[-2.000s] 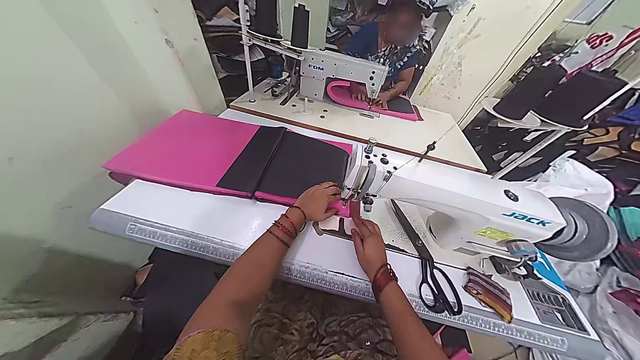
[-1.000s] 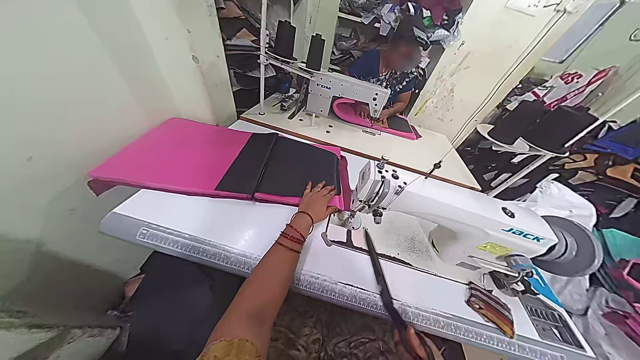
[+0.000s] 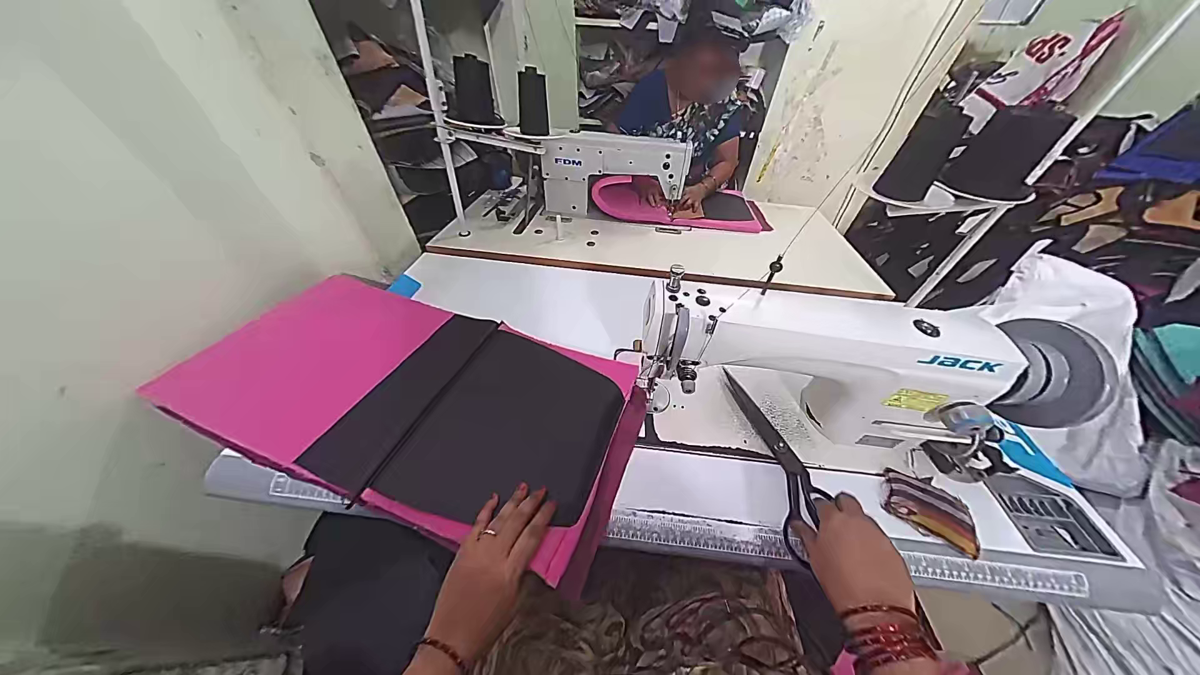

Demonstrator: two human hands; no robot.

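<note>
My left hand [image 3: 502, 553] lies with fingers apart on the near corner of a pink and black fabric piece [image 3: 506, 412], which hangs over the table's front edge. The piece's right edge lies beside the needle area of a white Jack sewing machine [image 3: 834, 352]. In my right hand [image 3: 853, 553] are the handles of black-handled fabric scissors [image 3: 783, 450]. Their blades rest on the machine bed, pointing away from me. The blades look closed.
A striped cloth scrap [image 3: 931, 513] lies right of the scissors. A ruler strip [image 3: 694, 534] runs along the front edge. Behind, a co-worker [image 3: 694, 112] works at another sewing machine [image 3: 600, 159]. Black thread cones [image 3: 1003, 150] stand at right. A wall [image 3: 141, 234] borders the left.
The fabric has turned, its near corner coming toward me. My left hand has moved from beside the needle to that corner. My right hand, earlier at the needle, has taken hold of the scissors.
</note>
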